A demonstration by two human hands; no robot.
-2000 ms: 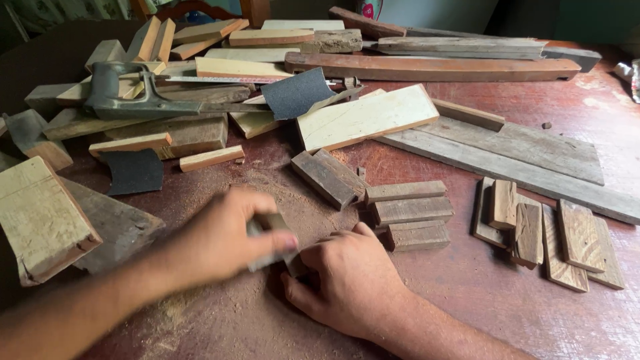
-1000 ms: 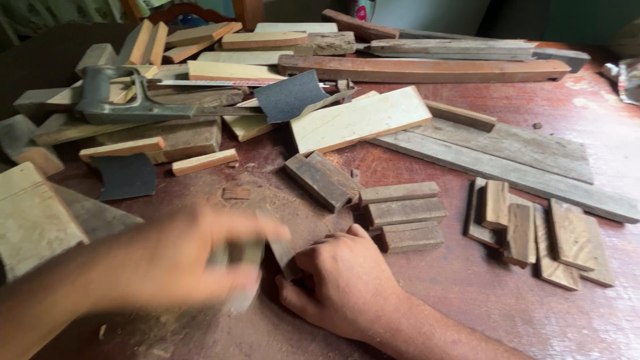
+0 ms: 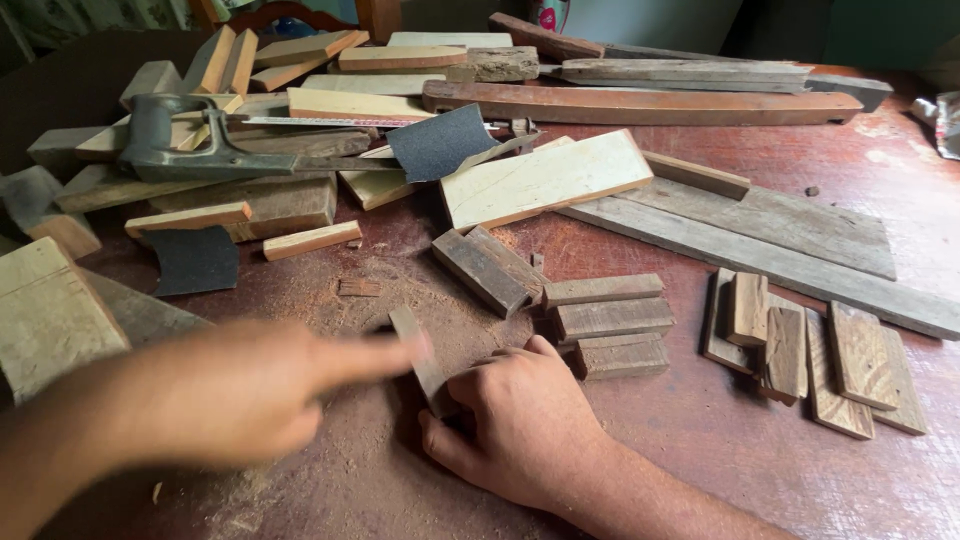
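My right hand grips the near end of a small wooden block on the dusty table. My left hand, blurred, points its index finger at the block's upper part; the fingertip overlaps it, and whether it touches I cannot tell. The other left fingers are curled, and I see nothing held in them. Beyond the block lies a small wood chip. Two dark wood blocks and several short grey-brown blocks lie just past my right hand.
A hacksaw and sandpaper sheets lie among wood offcuts at the back left. A pale board and long grey planks reach rightward. Small wood pieces are grouped at right. Sawdust covers the tabletop near my hands.
My left hand has drawn back leftward from beside my right hand, and its index finger is now extended. A small wood chip shows beyond the block. My right hand stays about where it was.
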